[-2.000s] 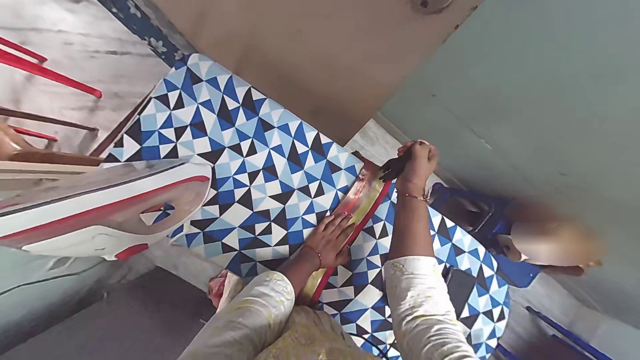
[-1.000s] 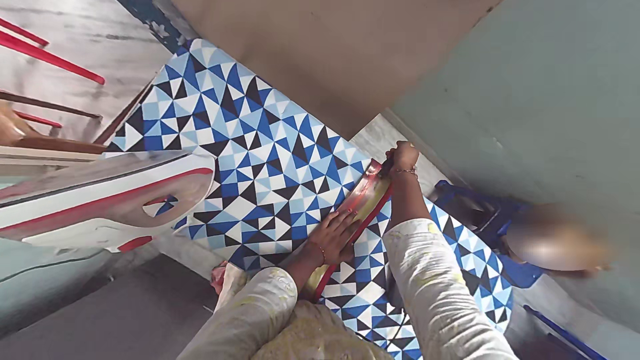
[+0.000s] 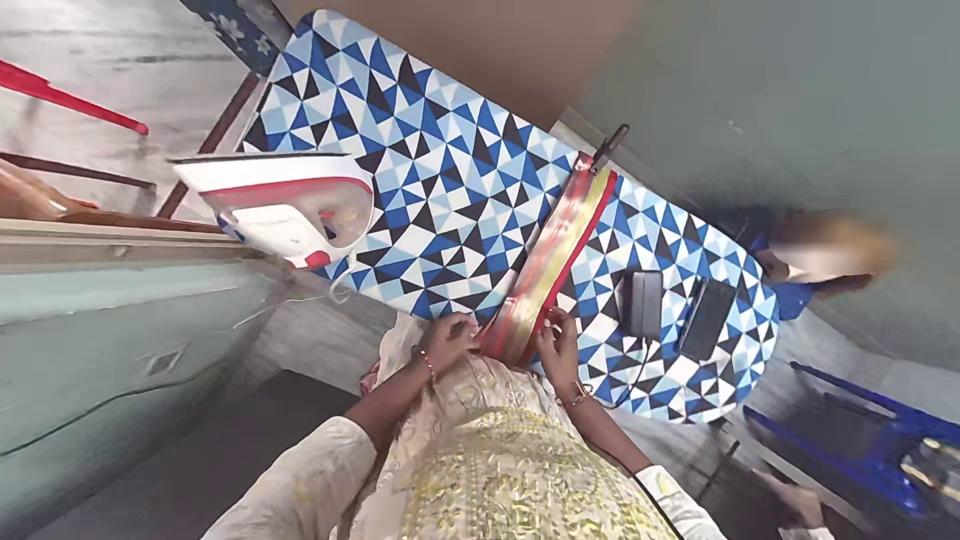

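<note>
A long strip of shiny red and gold fabric (image 3: 553,251) lies across an ironing board (image 3: 450,172) with a blue, white and black triangle pattern. A dark clip (image 3: 610,148) grips the strip's far end at the board's edge. At the strip's near end, my left hand (image 3: 452,339) pinches its left edge with bent fingers. My right hand (image 3: 559,345) has its fingertips on the red right edge. Both hands are close to my body. A white and red clothes iron (image 3: 289,206) is at the board's left side.
A dark phone (image 3: 709,319) and a grey box-shaped device (image 3: 645,304) with a cable lie on the board, right of the strip. Another person (image 3: 832,255), blurred, is beyond the board's right end. Blue plastic chair parts (image 3: 847,435) stand at lower right, and a wall rises behind.
My right hand has left the strip's far end, where the dark clip now shows, and come back to the near end. My left hand has moved from the strip's middle down to its near end.
</note>
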